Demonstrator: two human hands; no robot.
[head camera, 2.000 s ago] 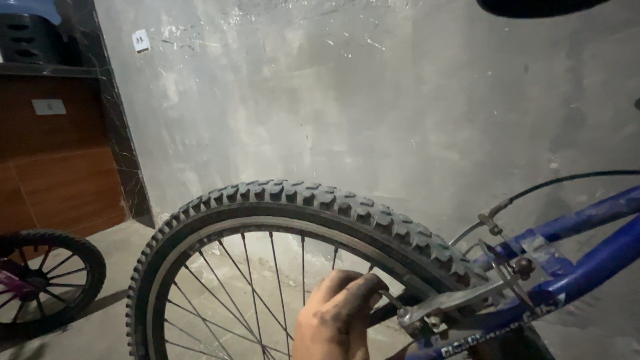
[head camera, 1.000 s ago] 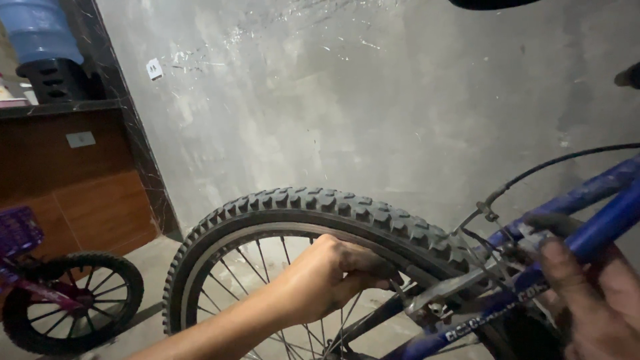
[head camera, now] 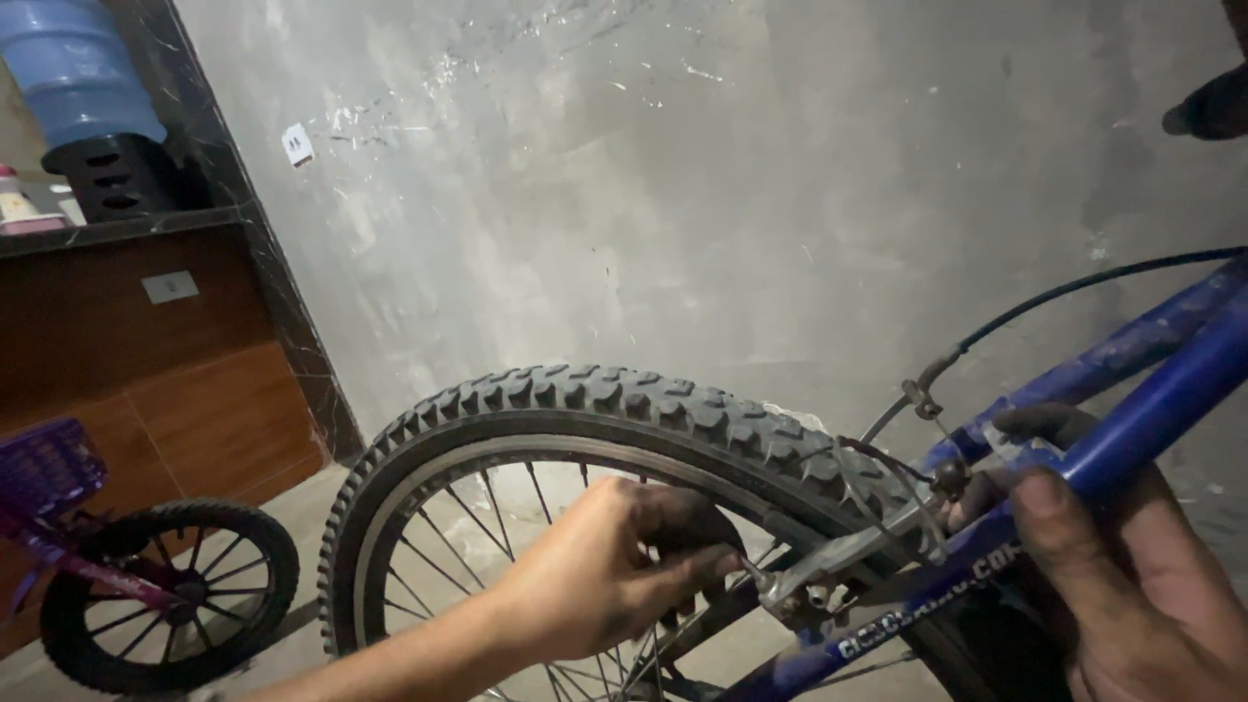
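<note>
A bicycle wheel with a knobby tire (head camera: 624,395) stands in the blue bicycle frame (head camera: 1160,409). My left hand (head camera: 624,565) reaches over the spokes, its blackened fingertips pinched at the end of the metal rim brake arm (head camera: 848,556); whether a small part lies between them is hidden. Around the blue frame tubes beside the brake, my right hand (head camera: 1121,565) is wrapped, thumb in front and fingers partly behind. A brake cable (head camera: 1063,283) in black housing curves down from the right to the brake.
A plain grey wall (head camera: 604,214) rises behind the wheel. At the left, a small bicycle's wheel (head camera: 171,595) and purple basket (head camera: 54,468) stand before a wood-panelled counter (head camera: 88,341). On the counter, a blue water jug (head camera: 83,73) sits on a black dispenser (head camera: 117,175).
My right hand, absent two seconds ago, came onto the frame by one second ago and remains there. My left hand has shifted from the spokes by the rim to the brake arm's end.
</note>
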